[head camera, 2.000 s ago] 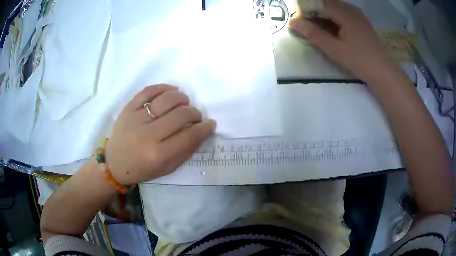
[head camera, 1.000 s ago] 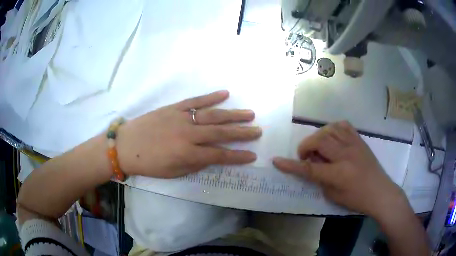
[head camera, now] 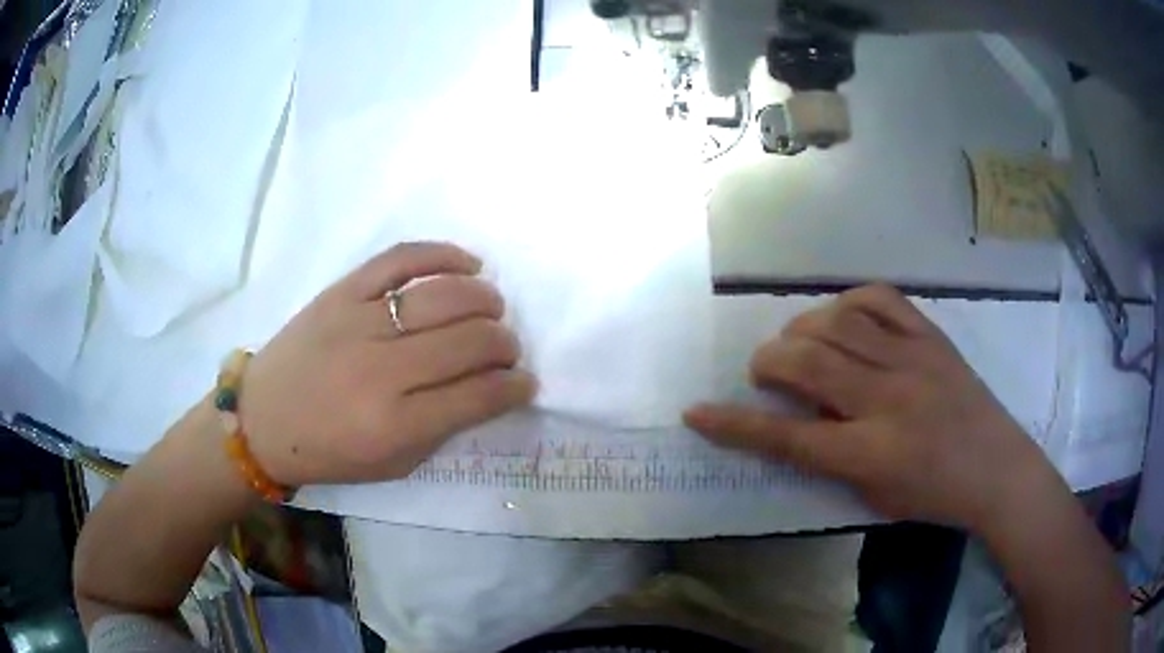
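Note:
A large white fabric panel (head camera: 613,306) lies flat on the table and reaches the machine bed. Its right edge runs down from the needle area and its lower edge lies just above the printed ruler (head camera: 574,472). My left hand (head camera: 383,357) rests on the cloth with its fingers curled and fingertips down; whether it grips cloth cannot be told. My right hand (head camera: 868,396) touches the panel's lower right corner with one extended finger, its other fingers curled. The sewing machine head (head camera: 766,38) is above the panel; the needle area is washed out by the lamp.
A tan paper tag (head camera: 1015,198) lies on the right, with a thin metal tool (head camera: 1085,255) beside it. The machine bed (head camera: 843,236) has a dark front edge. White pieces (head camera: 192,153) lie at the left. My lap is below the table edge.
My right hand came down from the machine head to the panel's corner. Since a second ago my left hand has drawn back left and its spread fingers have curled. The view has shifted.

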